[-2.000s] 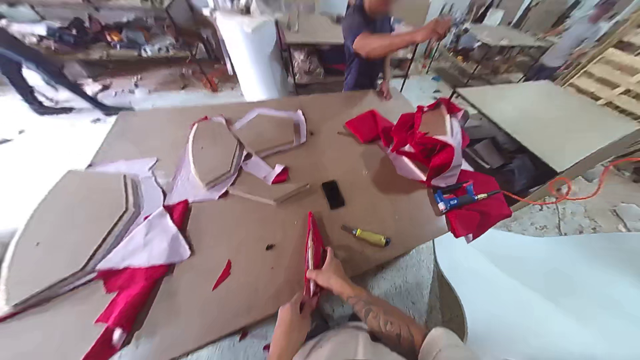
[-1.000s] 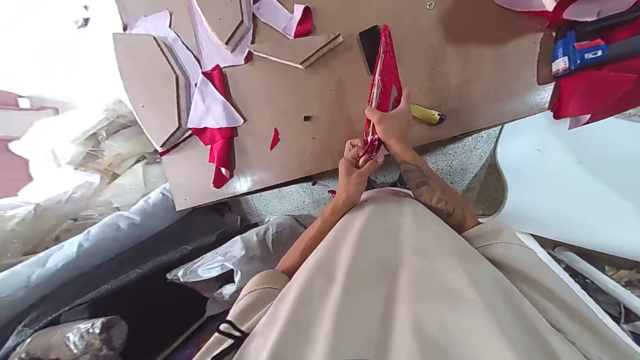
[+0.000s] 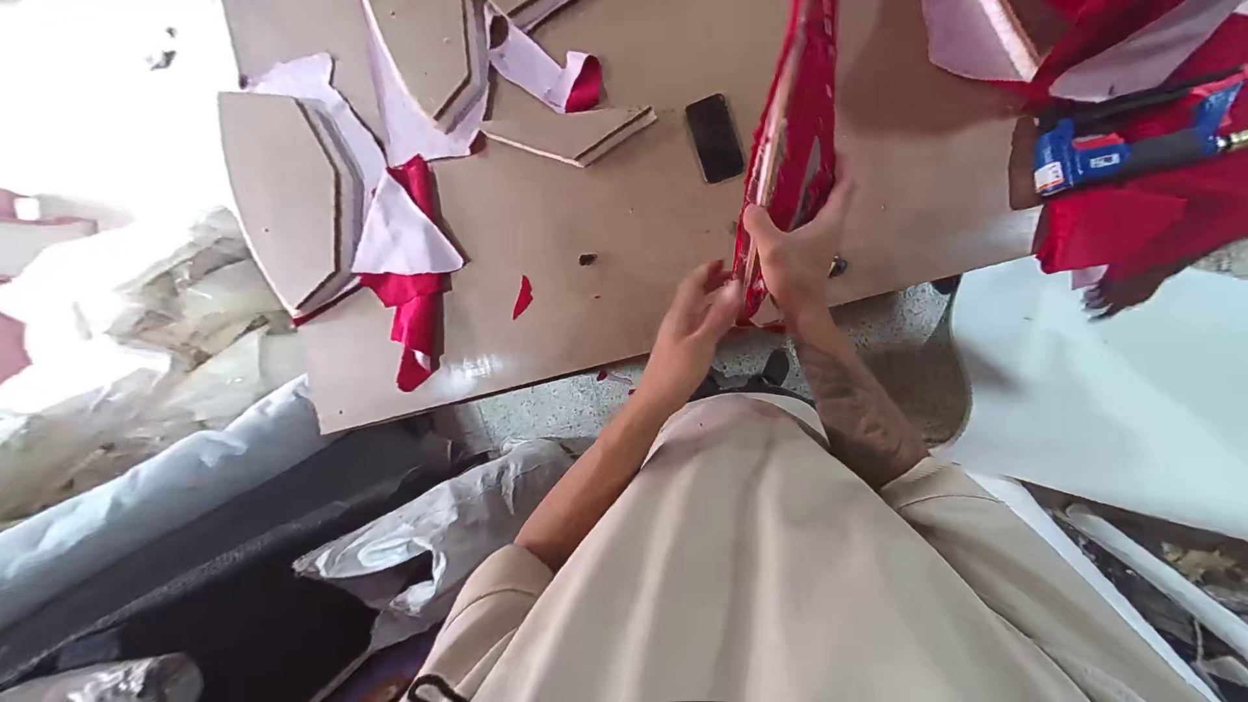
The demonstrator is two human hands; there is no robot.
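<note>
A long narrow panel wrapped in red fabric [image 3: 804,127] stands on edge over the table's near side, with a pale strip showing along it. My right hand [image 3: 801,249] grips its lower part, thumb on the near face. My left hand [image 3: 700,312] is at its bottom left edge, fingers bent and slightly blurred; whether they pinch the fabric I cannot tell. A black phone [image 3: 715,138] lies left of the panel. The screwdriver is mostly hidden behind my right hand, only its tip [image 3: 838,265] showing. Small red scrap [image 3: 524,296] lies to the left.
Board panels [image 3: 283,185] with white-backed red fabric [image 3: 408,234] lie at left on the brown table [image 3: 507,361]. An angled board piece [image 3: 575,135] is near the phone. A blue staple gun [image 3: 1082,156] rests on red fabric at right. Wrapped rolls [image 3: 195,448] lie below left.
The view has swung down towards my body. My left hand stays by the panel's lower end, its fingers looser than one second ago. My right hand keeps its grip.
</note>
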